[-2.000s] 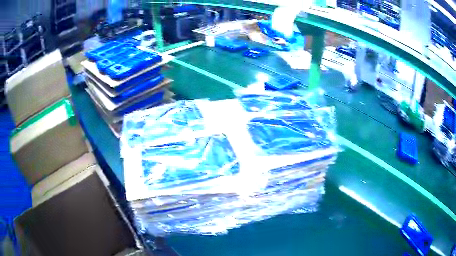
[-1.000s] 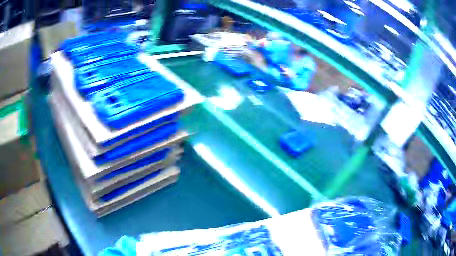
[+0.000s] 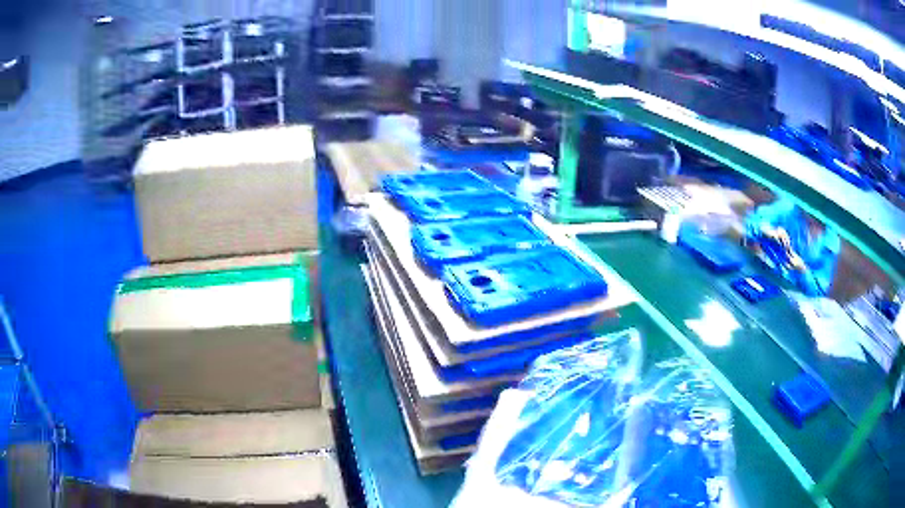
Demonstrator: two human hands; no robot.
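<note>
A stack of blue plastic housings (image 3: 526, 283) and cardboard divider sheets (image 3: 422, 377) stands on the green bench (image 3: 372, 417). Three housings lie side by side on the top sheet, each with a round opening near one end. In front of it, at the bottom edge, housings in clear, crinkled plastic film bags (image 3: 585, 427) lie on a white-faced layer, cut off by the frame. Neither of my hands is in view.
Cardboard cartons (image 3: 228, 357) stand stacked left of the bench, one with green tape (image 3: 213, 278). A green shelf post (image 3: 570, 159) rises behind the stack. A person's blue sleeve (image 3: 794, 238) shows across the bench, near loose housings (image 3: 802, 397).
The view has turned left, so the cartons and housing stack now sit further right. The light-blue shape at the bagged pile's left edge one second ago is gone from view.
</note>
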